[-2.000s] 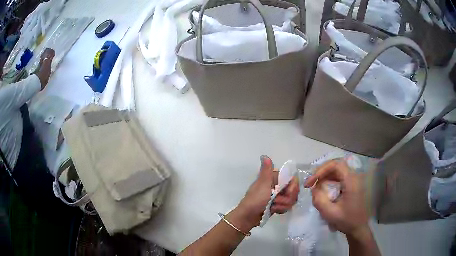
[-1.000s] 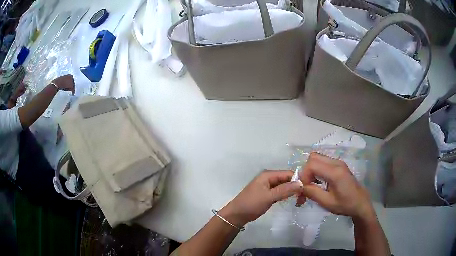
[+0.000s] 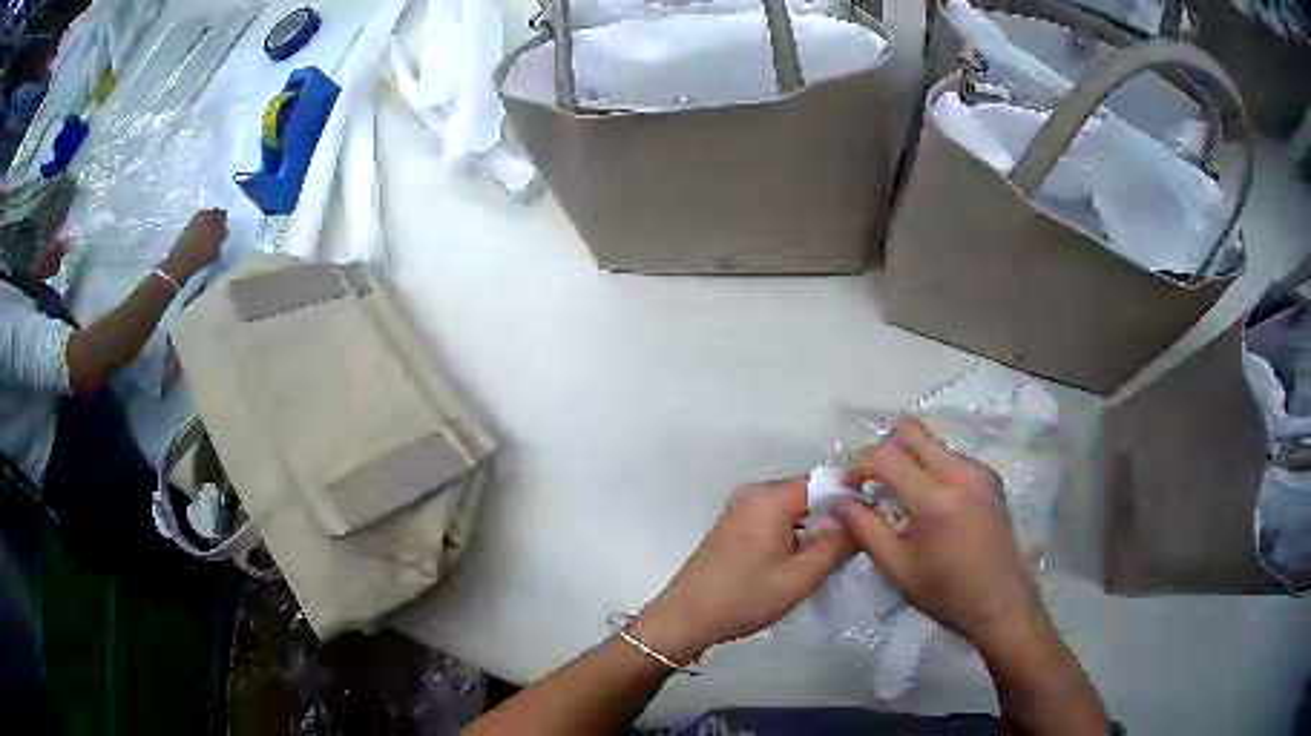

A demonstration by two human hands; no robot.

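A small white foam protector (image 3: 828, 490) shows between my fingertips at the lower centre, partly hidden by them. My left hand (image 3: 755, 564) holds it from the left, with a thin bracelet on the wrist. My right hand (image 3: 942, 532) pinches at it from the right. A clear polybag (image 3: 1057, 457) with white toothed-edged pieces lies on the table under and behind my right hand. Another white piece (image 3: 902, 654) sticks out below my hands.
Taupe tote bags stuffed with white paper stand at the back centre (image 3: 719, 187), back right (image 3: 1035, 266) and right edge (image 3: 1179, 475). A folded beige fabric bag (image 3: 324, 417) lies left. Blue tape dispenser (image 3: 288, 140), dark tape roll (image 3: 292, 33) and another person's arm (image 3: 130, 324) are upper left.
The white piece, seen long and upright in my left hand at first, now shows only as a small part between both hands' fingertips. The other person's hand has moved.
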